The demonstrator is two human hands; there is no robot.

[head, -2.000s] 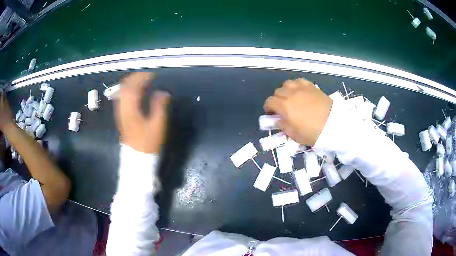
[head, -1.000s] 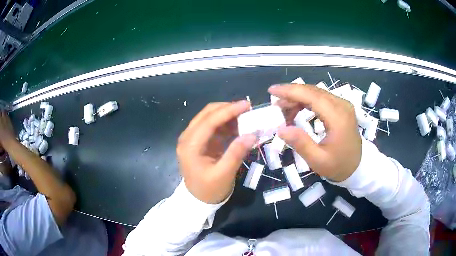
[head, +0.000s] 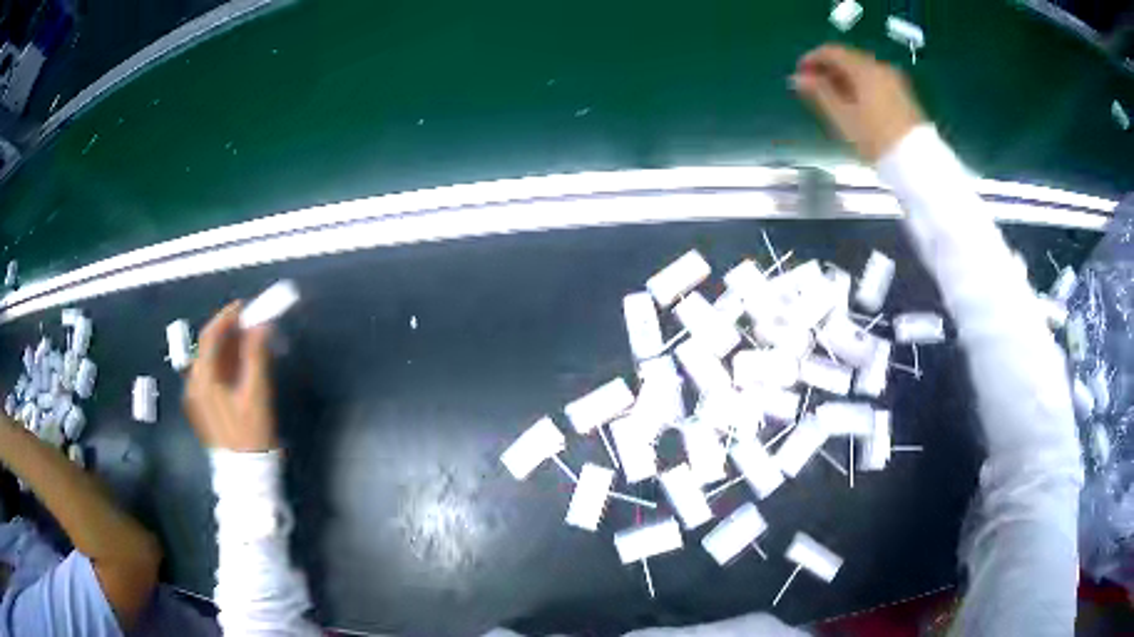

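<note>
My left hand [head: 234, 388] is at the left over the dark table. A white plastic housing [head: 270, 302] is at its thumb and fingertips, tilted, with no stem visible. My right hand [head: 861, 102] is stretched out over the green belt at the upper right. Its fingers are bent close together; a tiny pale or reddish spot shows at the tips, too small to tell if it is held. A large heap of stemmed white pieces [head: 703, 373] lies on the table right of centre, with thin stems pointing various ways.
Two set-aside pieces [head: 144, 398] lie at the left. Another person's arm [head: 87, 504] is beside a dense pile [head: 52, 383] at the left edge. The green conveyor belt [head: 497, 100] carries a few pieces behind a bright side rail [head: 497, 212]. A crinkled clear bag [head: 1107, 373] is at the right edge.
My hands were together holding a white piece in front of me. They have moved apart: left hand to the far left with a piece, right hand up over the belt. The view has shifted.
</note>
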